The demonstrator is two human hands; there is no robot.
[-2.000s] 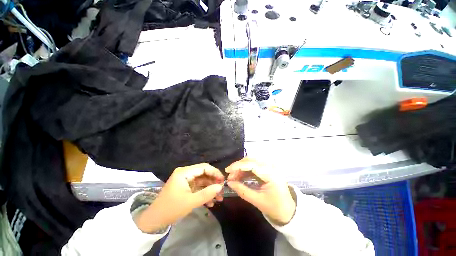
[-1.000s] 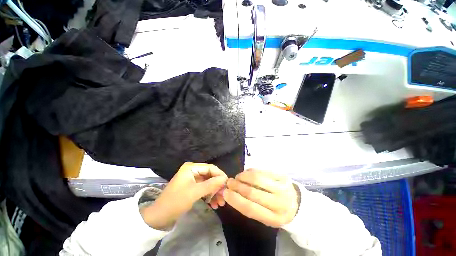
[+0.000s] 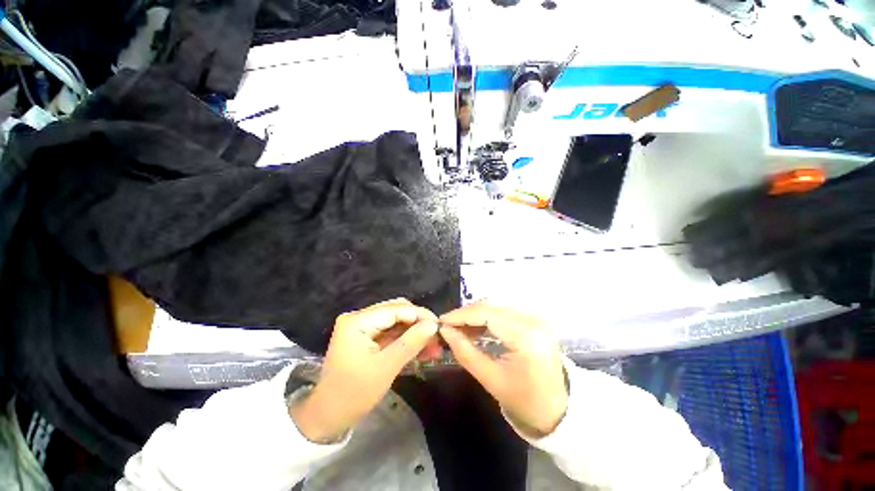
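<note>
A large dark garment (image 3: 288,230) lies left of the needle area, its right edge running down from the presser foot (image 3: 461,175) to the table's front edge. My left hand (image 3: 372,360) and my right hand (image 3: 508,360) meet at the fingertips over the front edge, at the garment's lower right corner. Thumbs and forefingers are pinched together. Whatever lies between them is too small or hidden to tell. The garment's lower edge passes behind my hands.
The white sewing machine (image 3: 710,144) stands at the back right. A black phone (image 3: 593,182) lies on its bed beside a slim orange tool (image 3: 528,199). A dark cloth bundle (image 3: 768,245) with an orange block (image 3: 796,181) is at right. A blue basket (image 3: 734,408) is below the table.
My right hand's fingers, bunched a second ago, are now more extended, with the forefinger and thumb forming a loop. Both hands stay together at the fingertips. The garment has barely moved.
</note>
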